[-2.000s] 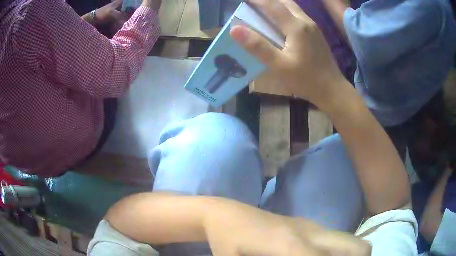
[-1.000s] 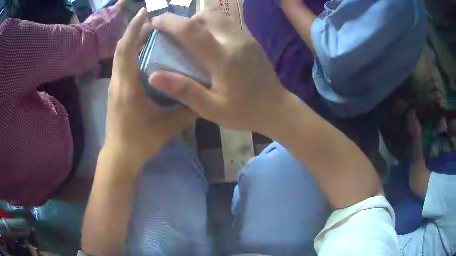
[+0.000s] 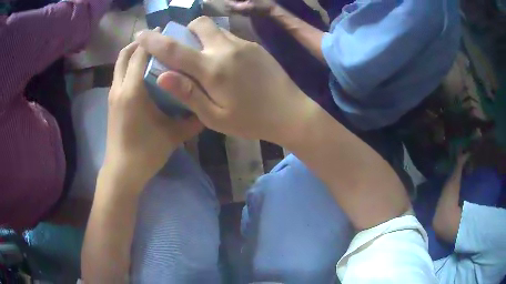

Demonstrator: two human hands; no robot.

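Note:
A small pale blue-white folding carton [image 3: 180, 36] is held in the air above my knees, its pale end facing up. My left hand [image 3: 136, 105] is wrapped around its left side and underside. My right hand [image 3: 233, 77] lies over the top and right side, with the thumb on the near edge of the top and the fingers at the far edge. The fingers hide much of the carton. Whether the top flap is fully closed cannot be told.
Finished cartons [image 3: 169, 8] stand beyond my hands at the top edge. Wooden pallet slats [image 3: 244, 161] show between my blue-clad knees. A person in a red checked shirt [image 3: 28, 161] sits at left. A person with a blue sleeve [image 3: 394, 61] is close at right, with another pale blue sleeve lower right.
Two seconds ago my right hand alone held the carton up, its printed side showing. Then both hands closed around it. Since one second ago they have shifted slightly left, with the view.

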